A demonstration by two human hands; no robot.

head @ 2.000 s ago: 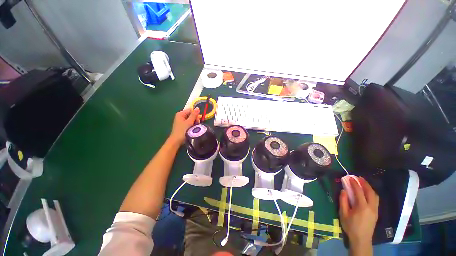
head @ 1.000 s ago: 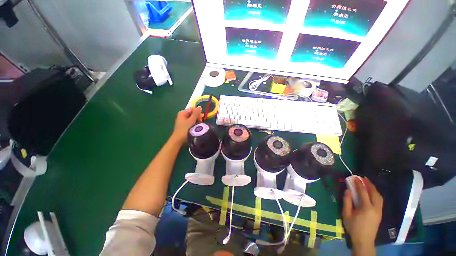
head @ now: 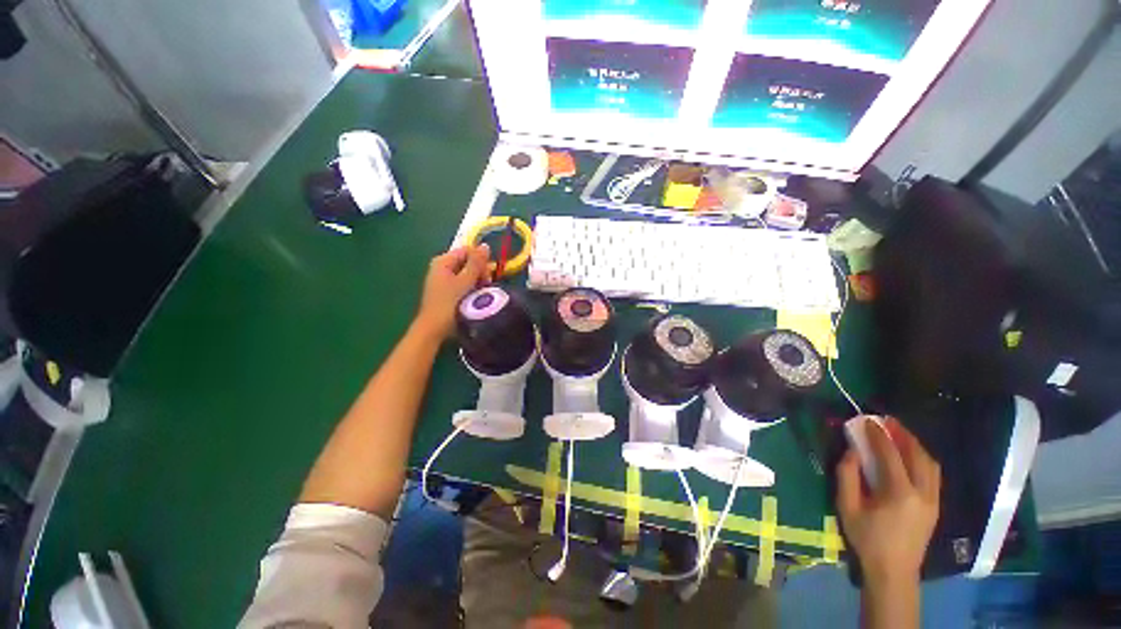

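Observation:
Several white security cameras with black round heads stand in a row before the keyboard [head: 682, 261]. The leftmost camera [head: 497, 332] has a purple-tinted ring, the second [head: 578, 332] a pinkish one, the third [head: 668, 359] and the rightmost [head: 768, 372] greyish dotted rings. White cords hang from their feet over the bench edge. My right hand [head: 890, 498] lies over the white mouse [head: 870, 450]. My left hand [head: 454, 290] rests by the yellow tape roll [head: 502, 246], behind and left of the leftmost camera; whether its fingers hold anything is unclear.
The monitor [head: 701, 84] shows four blue-green pictures. Loose cameras lie at the back left [head: 357, 178] and front left [head: 98, 600] of the green bench. A black bag [head: 983, 307] is at the right. A white tape roll [head: 519, 170] and yellow marking strips [head: 688, 506] also show.
The monitor went from blank white to four blue-green pictures. The view has shifted slightly, so the bench things sit a little higher. Both hands have stayed in nearly the same places.

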